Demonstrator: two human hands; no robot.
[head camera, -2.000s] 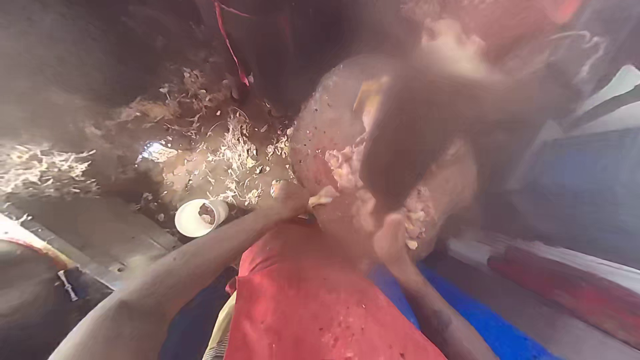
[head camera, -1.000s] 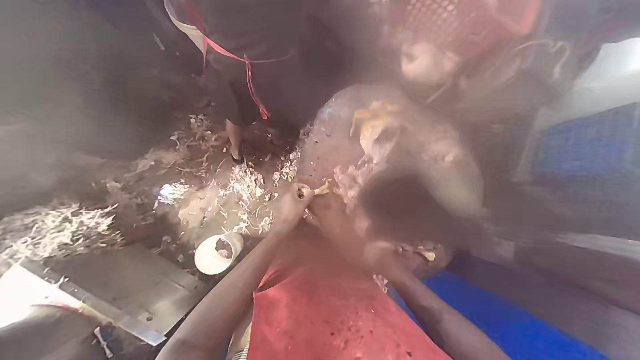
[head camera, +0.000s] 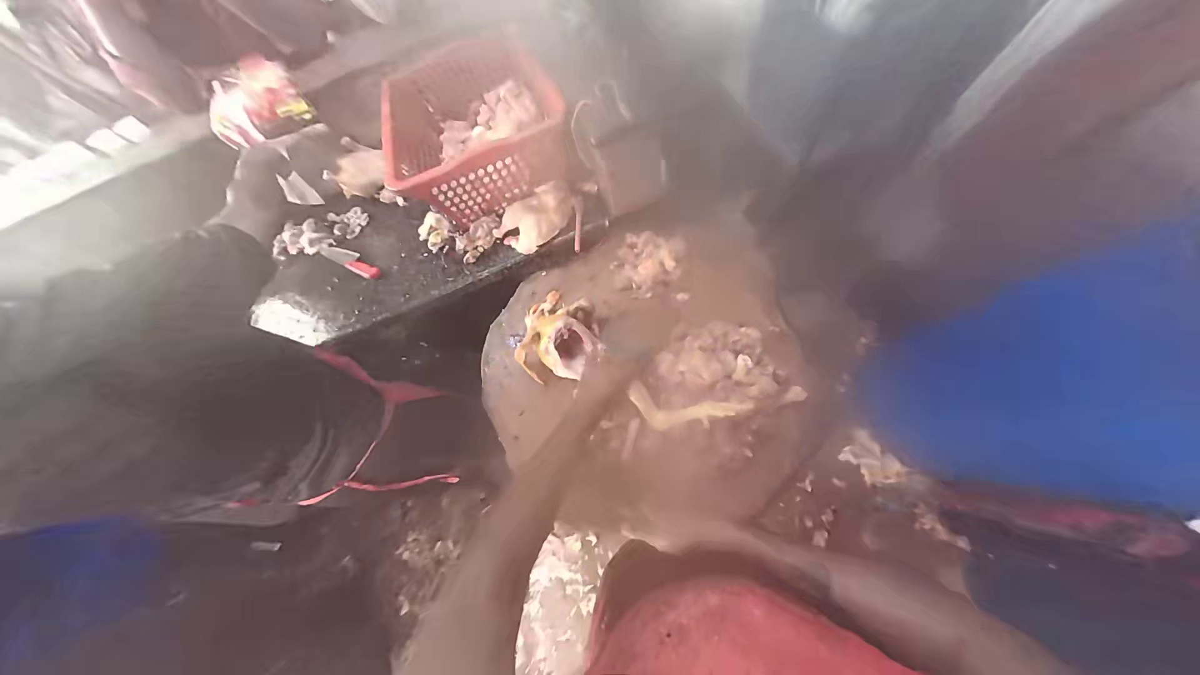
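A round chopping block (head camera: 534, 422) bears a heap of chopped raw meat (head camera: 722, 366), probably poultry, with a yellowish chicken foot (head camera: 694, 412) along its near side. Farther up the block lies another small heap of meat (head camera: 647, 262). A piece of chicken with a round opening (head camera: 567, 345) and yellow feet sits at the block's left. My left hand (head camera: 623, 361) reaches over the block between this piece and the heap; it is blurred, and its fingers do not show clearly. At the block's near edge is my right hand (head camera: 670, 532), also blurred, above my red apron.
Beyond the block, a dark table (head camera: 403, 272) holds a red perforated basket (head camera: 478, 187) of meat, a plucked chicken (head camera: 539, 217) and a red-handled knife (head camera: 352, 262). A co-worker in dark clothing (head camera: 187, 394) stands at left. Scraps (head camera: 872, 459) lie below the block; blue surfaces (head camera: 1050, 375) are at right.
The view has swung strongly, bringing the table and basket into sight. My hands, close together one second ago, are now apart, the left one farther over the block.
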